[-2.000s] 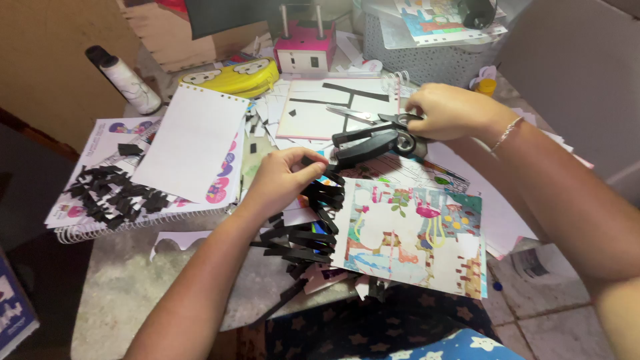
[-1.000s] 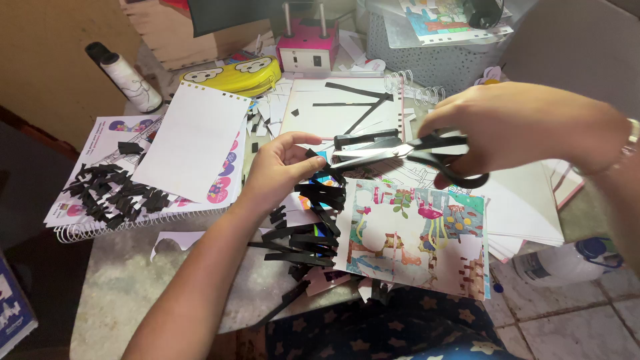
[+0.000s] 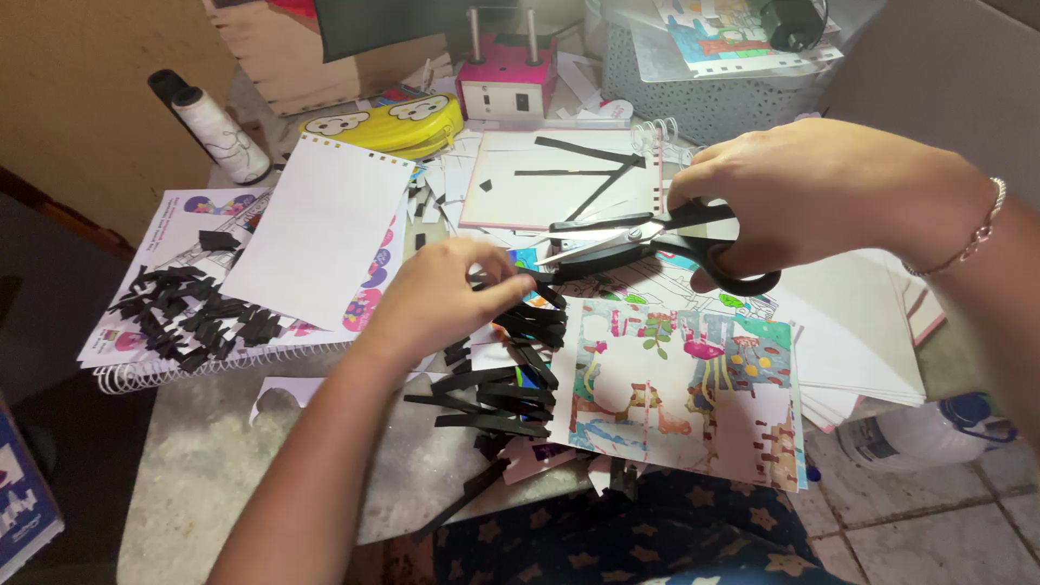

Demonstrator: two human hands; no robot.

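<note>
My right hand (image 3: pixel 812 199) grips black-handled scissors (image 3: pixel 634 236), blades parted and pointing left toward my left hand. My left hand (image 3: pixel 459 296) has thumb and forefinger brought near each other over a pile of black paper strips (image 3: pixel 512 398); whether a strip is between the fingertips cannot be told. A colored drawing (image 3: pixel 682 390) lies right of the pile. Behind the hands, a few black strips (image 3: pixel 593 173) rest on a white notebook page (image 3: pixel 496 195). Small black paper cuttings (image 3: pixel 187 309) are heaped on a spiral notebook (image 3: pixel 146 378) at the left, beside a blank white sheet (image 3: pixel 321 227).
A yellow pencil case (image 3: pixel 406 126), a pink and white box (image 3: pixel 508 85) with two metal posts and a gray perforated basket (image 3: pixel 682 97) stand at the back. A white bottle with a black cap (image 3: pixel 223 142) is back left. Another bottle (image 3: pixel 918 435) is low at the right.
My right hand first reached near the black object behind the pile; it then held the scissors farther right. The scissors are now turned a little, with their blades parted. My left hand stays over the strips.
</note>
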